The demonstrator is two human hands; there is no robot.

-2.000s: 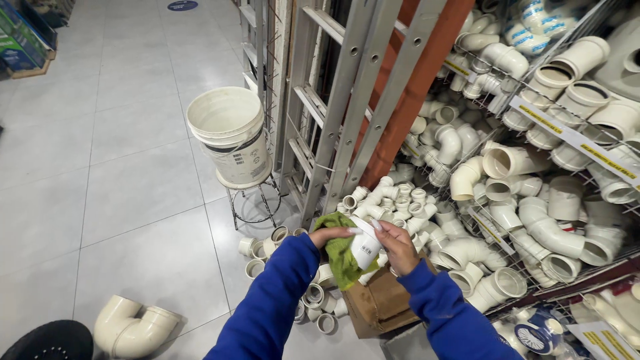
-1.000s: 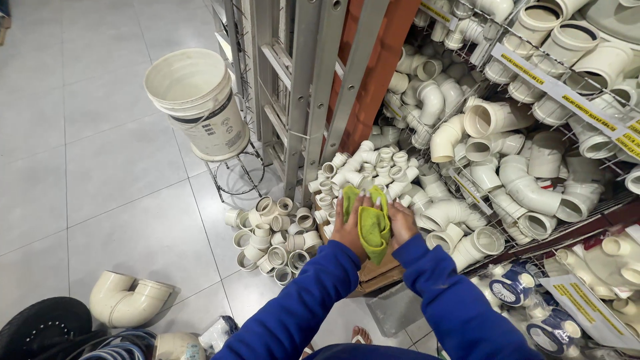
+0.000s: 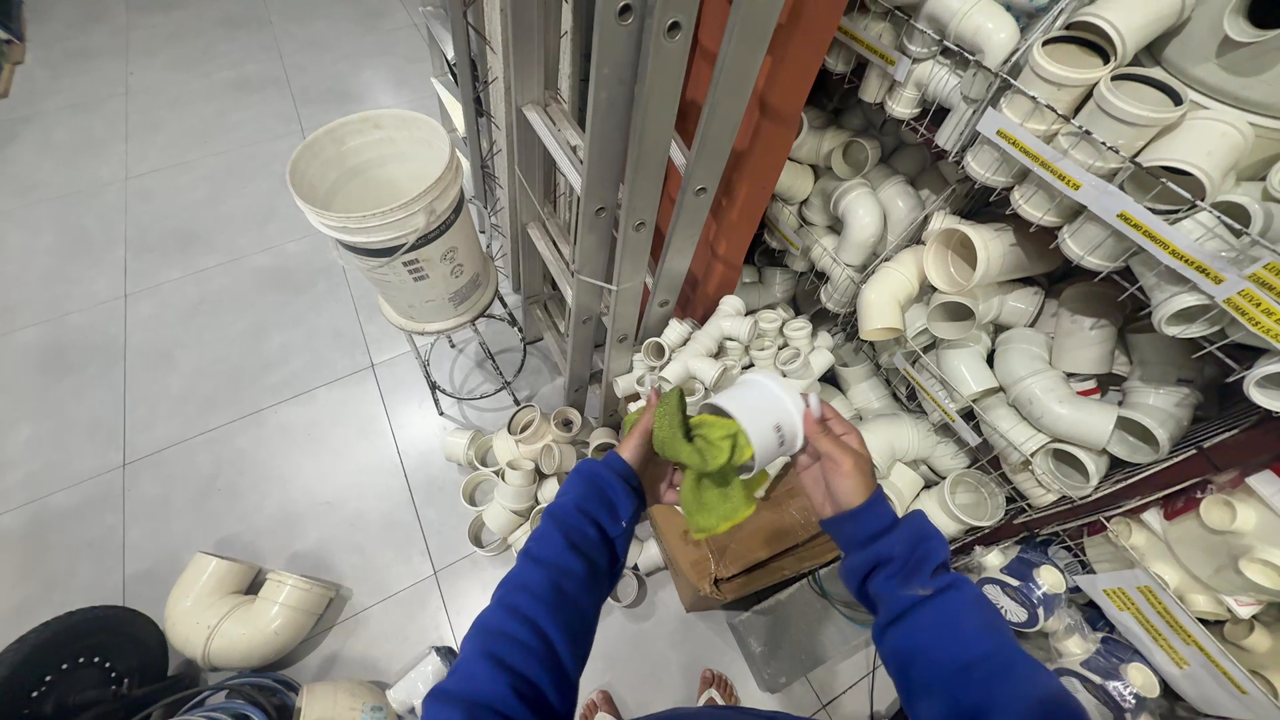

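Observation:
My right hand [image 3: 836, 455] grips a white plastic pipe fitting [image 3: 765, 415] by its right end, with its open end tilted to the left. My left hand [image 3: 650, 450] holds a green cloth [image 3: 705, 460], which hangs down and touches the fitting's left rim. Part of the cloth seems to be inside the opening, though the inside is mostly hidden. Both hands are above a cardboard box [image 3: 745, 545] and a heap of small white fittings [image 3: 770, 335].
A white bucket [image 3: 390, 225] stands on a wire stool [image 3: 470, 365] beside aluminium ladders [image 3: 630, 190]. Loose pipe fittings [image 3: 515, 480] lie on the floor. Wire shelves on the right hold many fittings [image 3: 1050, 380]. A large U-shaped fitting [image 3: 240, 615] and a black wheel [image 3: 85, 660] are lower left.
The hands have moved apart, and the white fitting now shows between them; one second ago only the bunched cloth was plainly visible there.

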